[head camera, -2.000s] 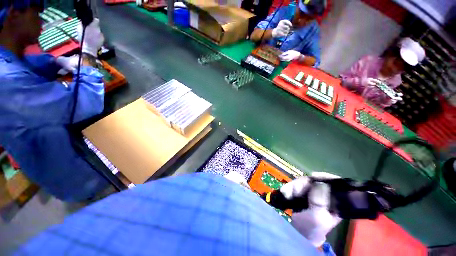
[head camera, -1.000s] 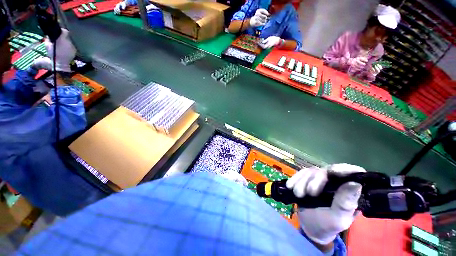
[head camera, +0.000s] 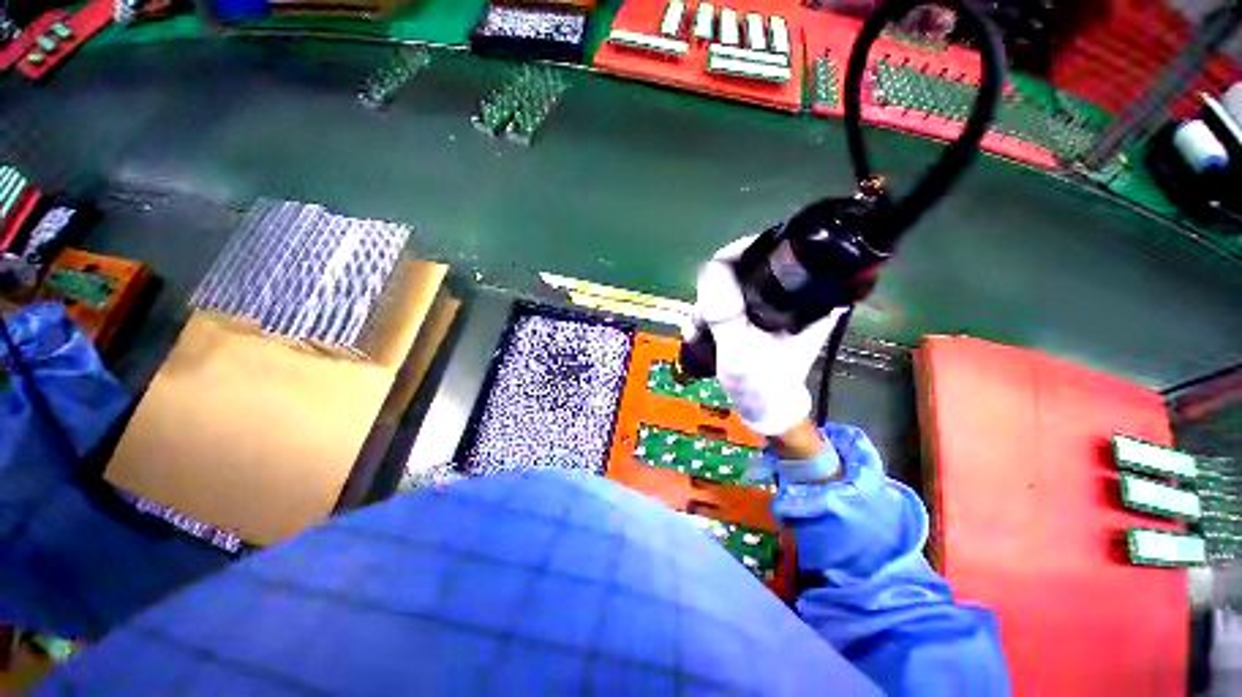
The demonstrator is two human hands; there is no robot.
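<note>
My right hand (head camera: 757,347), in a white glove, grips the black electric screwdriver (head camera: 815,263) above the upper part of the orange fixture (head camera: 651,479). Its tip end points down toward the top green circuit board (head camera: 685,387); whether it touches cannot be seen. A second circuit board (head camera: 702,452) lies in the middle slot and a third (head camera: 742,545) lower down, partly hidden by my blue sleeve. The black-rimmed screw tray (head camera: 552,395) sits left of the fixture. My left hand is not in view, with the blue sleeve covering the lower area.
Silvery bars (head camera: 307,272) lie on a cardboard box (head camera: 245,422) at left. A red mat (head camera: 1042,504) with green-and-white assemblies (head camera: 1158,498) is at right. The green conveyor (head camera: 627,191) carries loose boards (head camera: 520,102). Another worker's blue sleeve (head camera: 55,395) is at far left.
The screwdriver has swung from lying sideways to pointing downward over the fixture's top board, with its cable looping above. The view has shifted, showing more of the fixture and red mat.
</note>
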